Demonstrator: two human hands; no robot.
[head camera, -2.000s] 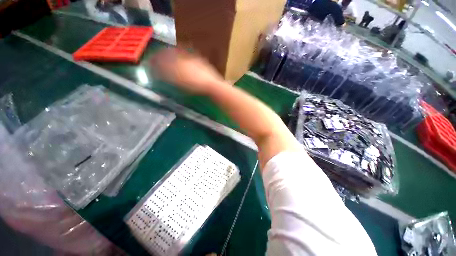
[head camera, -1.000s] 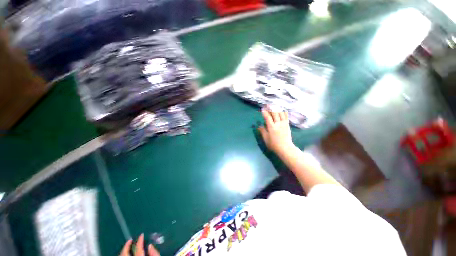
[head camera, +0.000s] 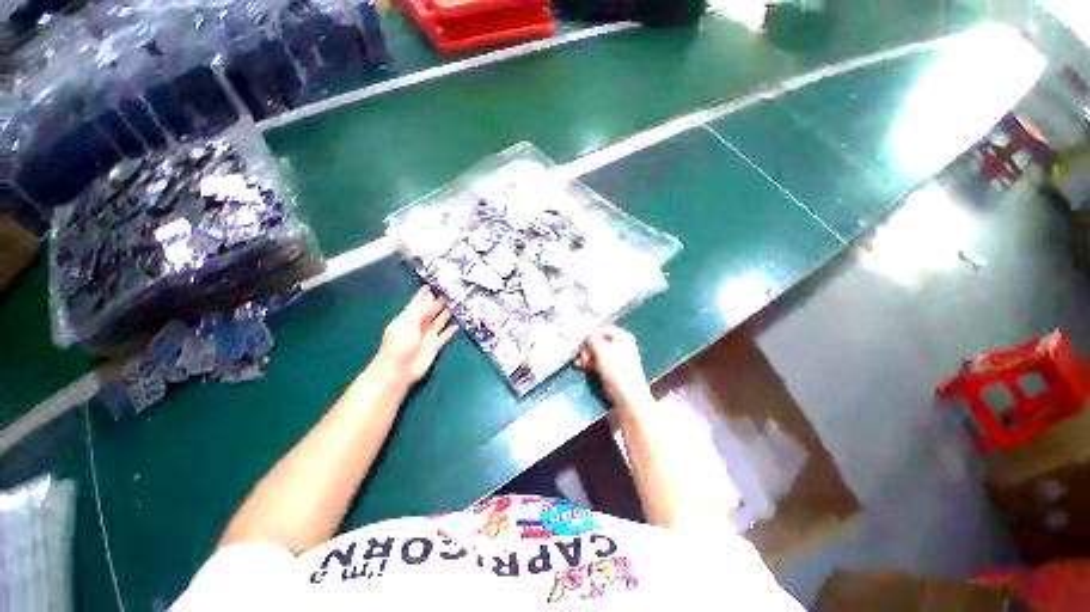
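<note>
A wide, shallow clear tray (head camera: 616, 227) lies on the green bench in front of me, with whitish stickered boards (head camera: 508, 263) scattered in it. My left hand (head camera: 418, 336) is at the tray's near left edge, its fingers against the rim. My right hand (head camera: 611, 356) is at the near right edge, its fingers curled on the tray's rim. Its thumb and fingertips are small and partly hidden.
A stack of trays heaped with boards (head camera: 179, 239) stands at the left, with loose blue boards (head camera: 209, 355) beside it. A sticker stack (head camera: 36, 544) is at the lower left. Bagged dark goods (head camera: 191, 78) and red trays (head camera: 484, 22) lie beyond. A red stool (head camera: 1022, 389) is at the right.
The clear tray with boards has moved left and nearer the tray stack. My left hand has come up from the lower edge to the tray. My right hand is now at its near right edge.
</note>
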